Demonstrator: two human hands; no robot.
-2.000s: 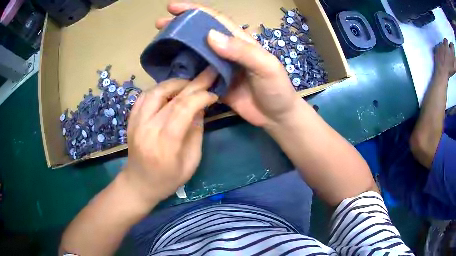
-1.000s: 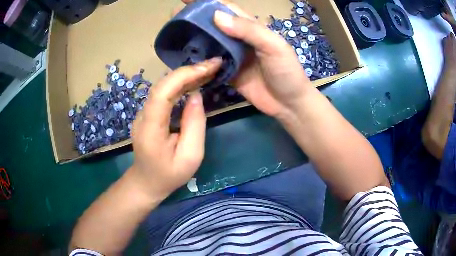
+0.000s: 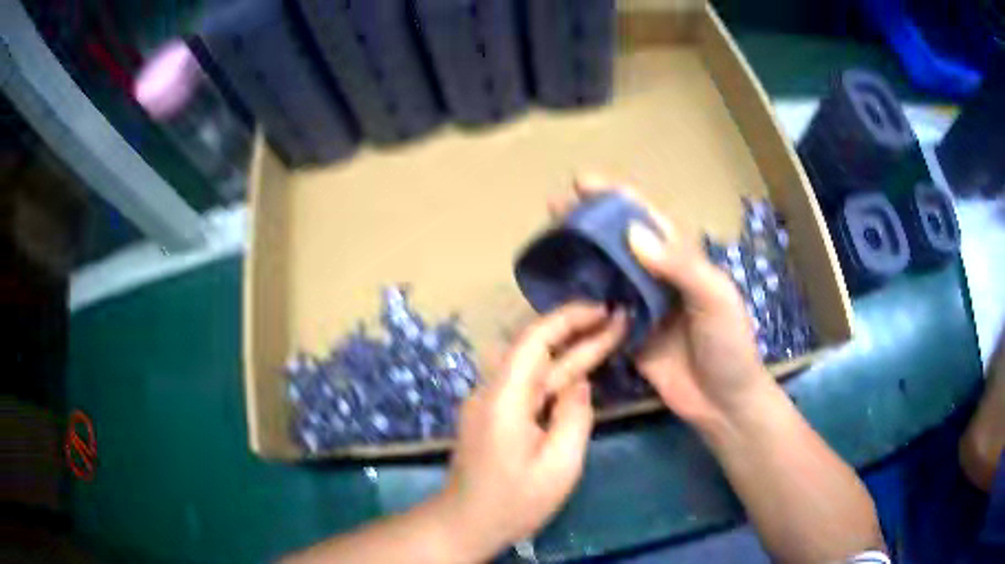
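Note:
My right hand (image 3: 705,320) grips a dark grey plastic housing (image 3: 634,237) around its outside, tilted with its open side toward the left. My left hand (image 3: 529,430) has its fingertips at the housing's open mouth; whether they hold a small part is hidden. The housing is above the front part of a cardboard tray (image 3: 441,237). Heaps of small dark inserts with pale discs lie in the tray, one heap at the left (image 3: 380,386) and one at the right (image 3: 771,286). The picture is blurred.
Stacked dark housings (image 3: 474,55) stand at the tray's far side. More housings (image 3: 873,234) are right of the tray. A bottle with a pink lid (image 3: 169,79) and a pale metal upright (image 3: 105,132) are at left. Red scissors (image 3: 80,444) lie on the green bench. A person's arm (image 3: 984,430) is at right.
The view has tilted up and shifted left, showing the far stacks. My right hand still holds the housing. My left fingers moved out a little, then back to its mouth.

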